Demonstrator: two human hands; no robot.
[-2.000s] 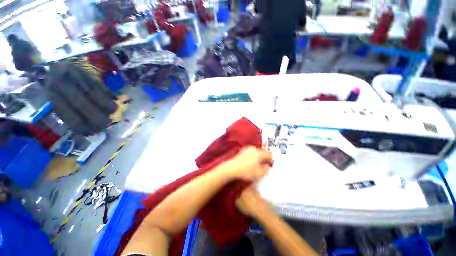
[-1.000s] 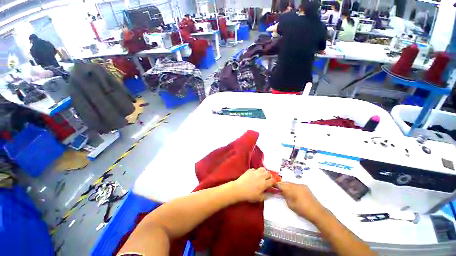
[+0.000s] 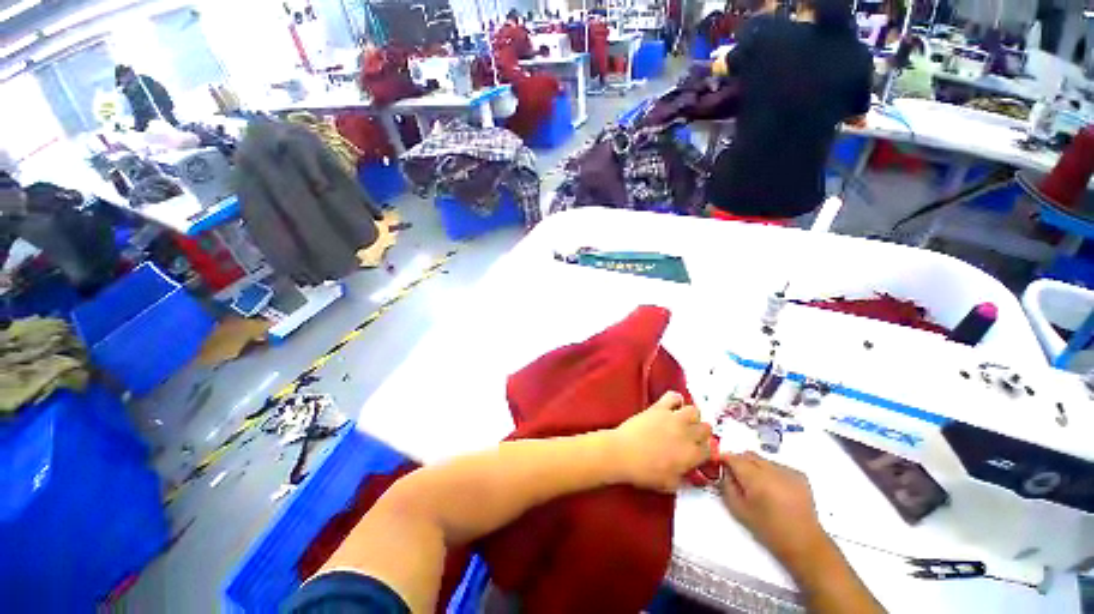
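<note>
A dark red cloth garment piece [image 3: 588, 372] lies bunched on the white table left of the needle and hangs over the front edge. My left hand [image 3: 667, 444] presses and grips its right edge, fingers bent. My right hand [image 3: 768, 498] pinches the same edge just to the right, where a small loop shows at the fingertips. The presser foot and needle area [image 3: 753, 414] of the sewing machine [image 3: 888, 402] is just beyond my hands, reddish lit. Whether cloth lies under the foot cannot be told.
A dark phone-like rectangle [image 3: 889, 476] and dark thread snips [image 3: 948, 569] lie right of my hands. A green packet [image 3: 630, 264] lies at the far left of the table. A blue bin [image 3: 282, 558] with red pieces stands left. A person in black [image 3: 786, 114] stands beyond the table.
The view has turned, so the table shows further right and lower. Both hands stay close together at the cloth's edge; since the oldest frame my right hand has come up beside my left.
</note>
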